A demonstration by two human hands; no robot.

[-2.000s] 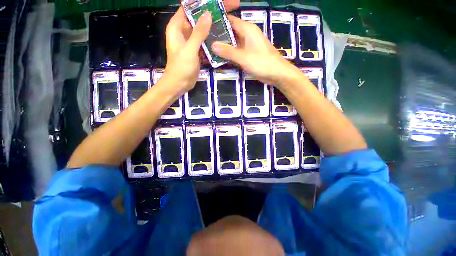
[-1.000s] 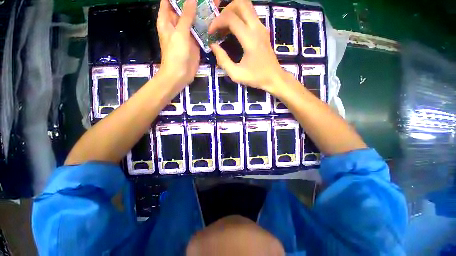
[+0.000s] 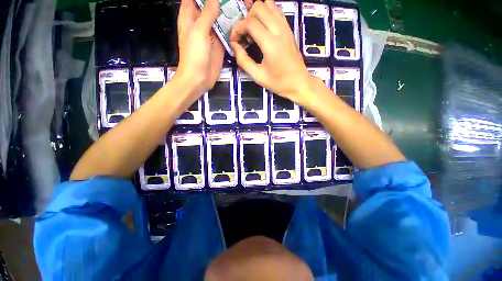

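Observation:
A small electronic unit (image 3: 230, 17) with green and silvery areas on its facing side is tilted at the top centre, cut off by the picture's edge. My left hand (image 3: 199, 46) holds it along its left side. My right hand (image 3: 271, 52) is at its right side with bent fingers touching or very near its edge; whether they grip it I cannot tell. Below lies the black tray (image 3: 118, 38) with rows of white phone front housings (image 3: 221, 159), dark windows facing up. My forearms cover some of them.
The tray's top left pockets are black, without units. A whitish liner edge (image 3: 370, 82) sticks out at the tray's right. Whitish film over dark trays (image 3: 41, 110) lies at left. Clear glaring plastic (image 3: 470, 129) lies at right on the green surface. My blue sleeves are below.
The unit has moved up and left from its place two seconds ago. My right thumb has left the unit's face, and the right fingers are now bent at its edge. The tray appears slightly higher.

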